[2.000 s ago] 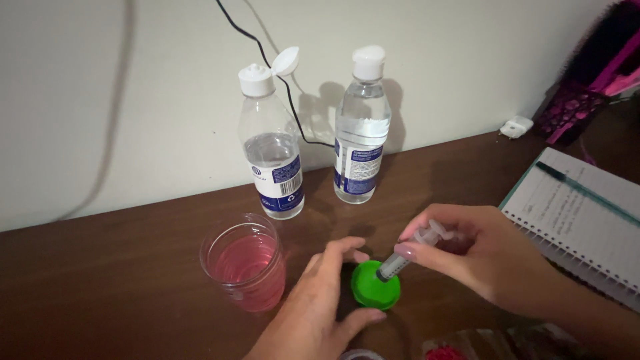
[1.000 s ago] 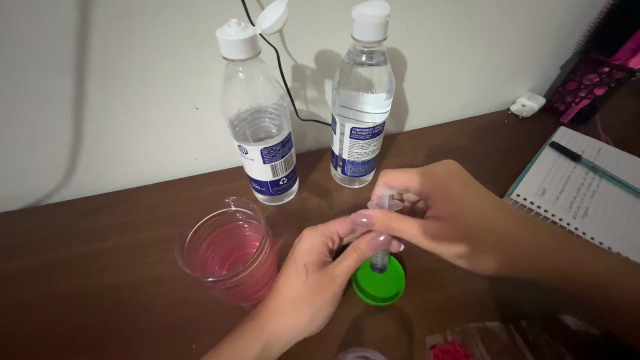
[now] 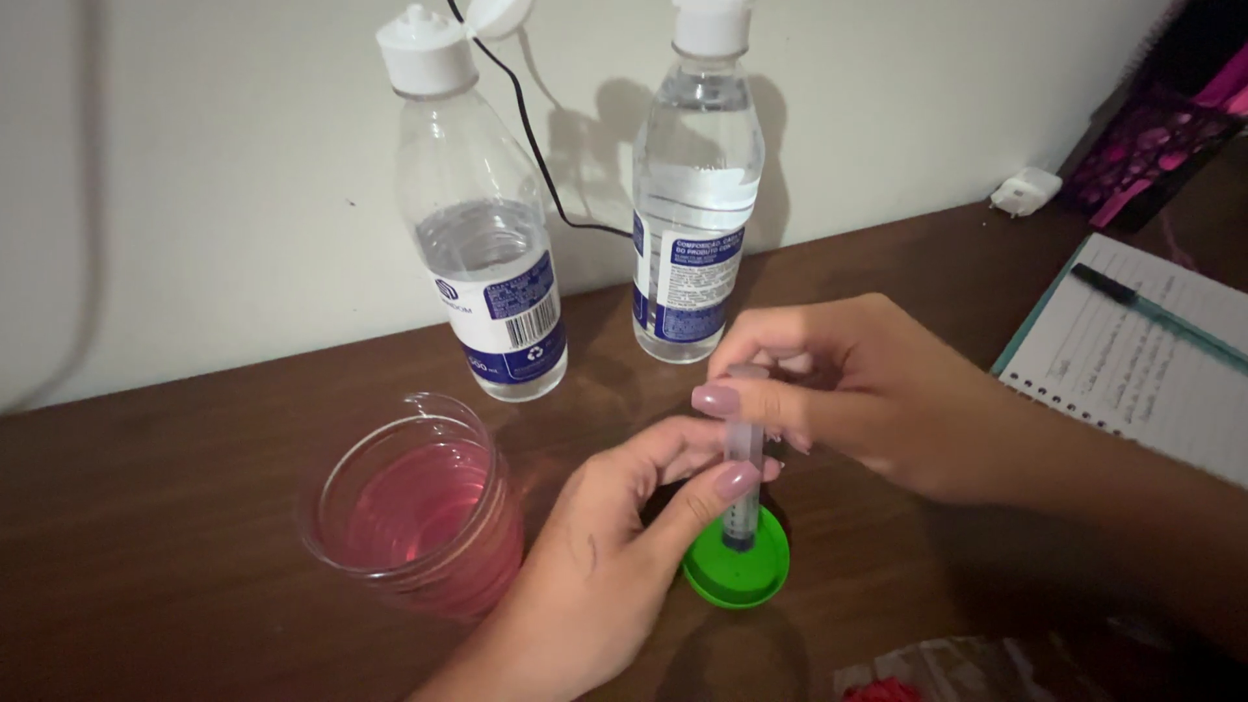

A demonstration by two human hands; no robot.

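A clear plastic syringe (image 3: 743,463) stands nearly upright with its lower end in a green round cap (image 3: 736,577) on the wooden table. My left hand (image 3: 629,546) pinches the syringe barrel between thumb and fingers. Higher up, my right hand (image 3: 858,400) grips the syringe's upper part and plunger. To the left of my left hand is a clear cup of pink liquid (image 3: 414,517). Behind it stands a clear bottle with its flip cap open (image 3: 487,263), partly filled. A second, fuller bottle (image 3: 697,205) has its white cap closed.
A spiral notebook (image 3: 1150,361) bearing handwriting lies at the right, with a pen (image 3: 1160,317) on it. A white plug adapter (image 3: 1026,192) is by the wall. A black cable (image 3: 536,146) runs down behind the bottles. A plastic bag with something red (image 3: 882,690) lies at the bottom edge.
Two seconds ago my left hand was beside the green cap and the right held the syringe tilted. The syringe has since become upright, and my left fingers have closed on its barrel.
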